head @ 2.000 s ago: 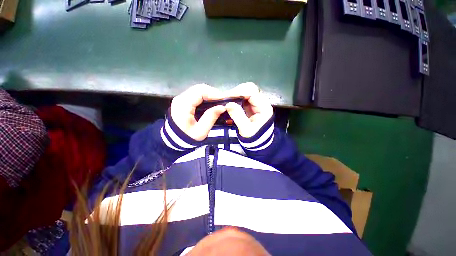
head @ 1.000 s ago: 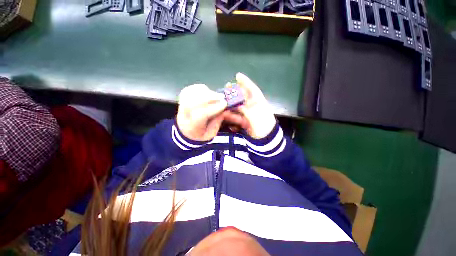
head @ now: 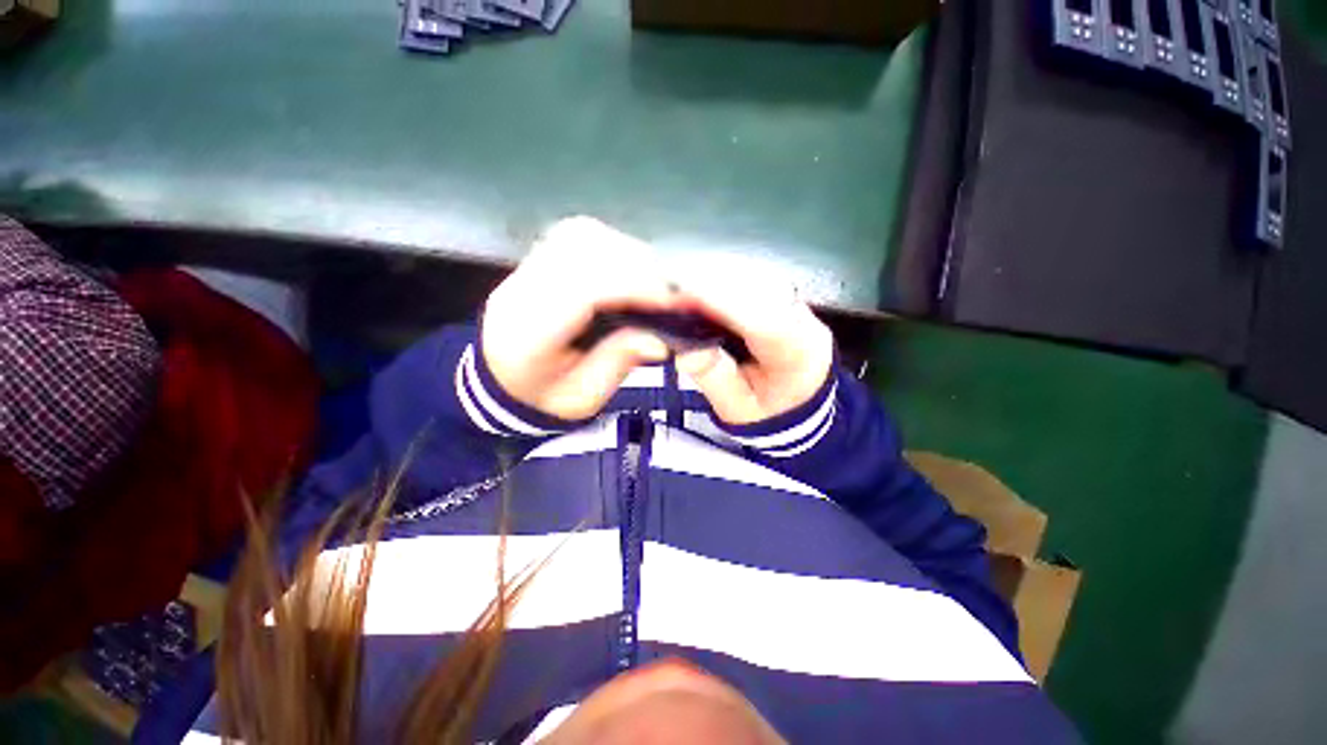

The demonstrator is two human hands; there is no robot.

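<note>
My left hand [head: 565,323] and my right hand [head: 763,349] meet in front of my chest at the bench's front edge. Their fingers curl around a dark unit [head: 667,322], held between both hands. Only a thin dark strip of it shows, blurred and mostly hidden by the fingers. I cannot tell which side of it faces me.
Grey bezels [head: 473,18] lie in a pile at the back of the green bench [head: 364,138]. A brown box [head: 786,18] is cut off at the top. Finished units [head: 1270,189] stand in rows on black foam [head: 1099,218]. A person in checked and red sleeves [head: 73,364] is at left.
One second ago the unit's button end showed between my parted hands. Now my hands are closed around it and hide most of it. The view has shifted, with the bench things higher.
</note>
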